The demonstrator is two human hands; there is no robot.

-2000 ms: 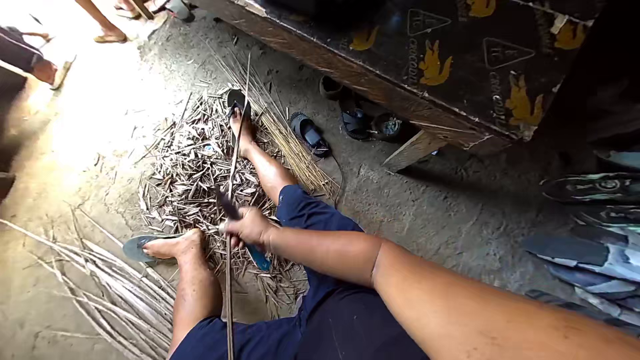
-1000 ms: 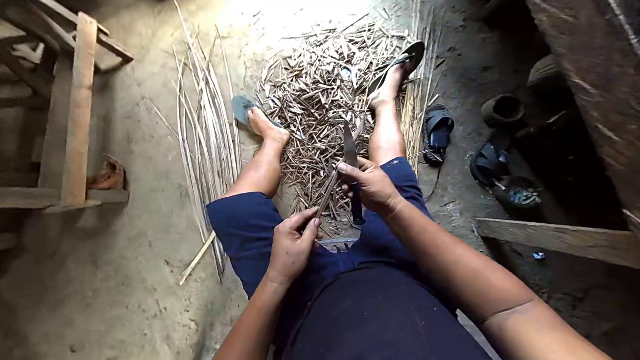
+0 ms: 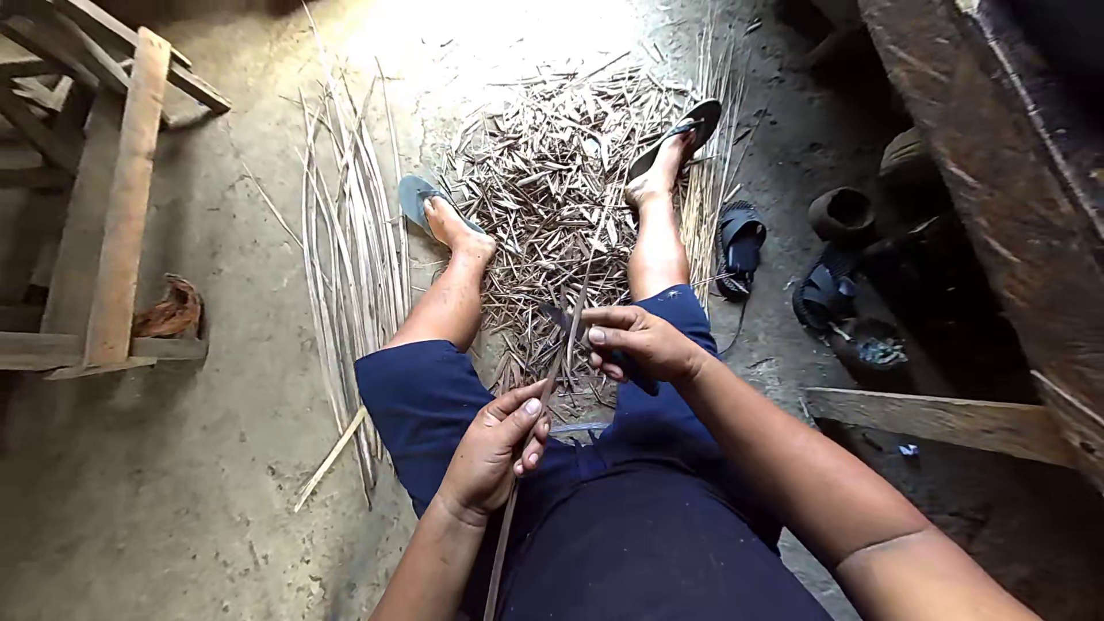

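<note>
My left hand [image 3: 504, 440] grips a long thin brown plant strip [image 3: 552, 379] between thumb and fingers, in front of my lap. The strip slants from below my hand up toward the pile between my legs. My right hand [image 3: 634, 343] is closed around a knife [image 3: 561, 320], whose dark blade points left, close to the strip; the handle is mostly hidden under the fingers. A heap of dry shavings and leaf scraps [image 3: 552, 190] lies on the floor between my feet, which are in flip-flops.
Long pale strips [image 3: 349, 250] lie left of my leg, and thinner stalks [image 3: 700, 198] beyond my right leg. A wooden frame [image 3: 129, 198] stands at left, near a brown husk [image 3: 170, 309]. Sandals [image 3: 740, 250], a round pot [image 3: 841, 214] and a wooden table edge [image 3: 966, 172] are at right.
Two seconds ago my right hand was farther out with the knife raised along the strip. Since one second ago, my hands have moved slightly apart and the knife has tilted left. The view has swung left.
</note>
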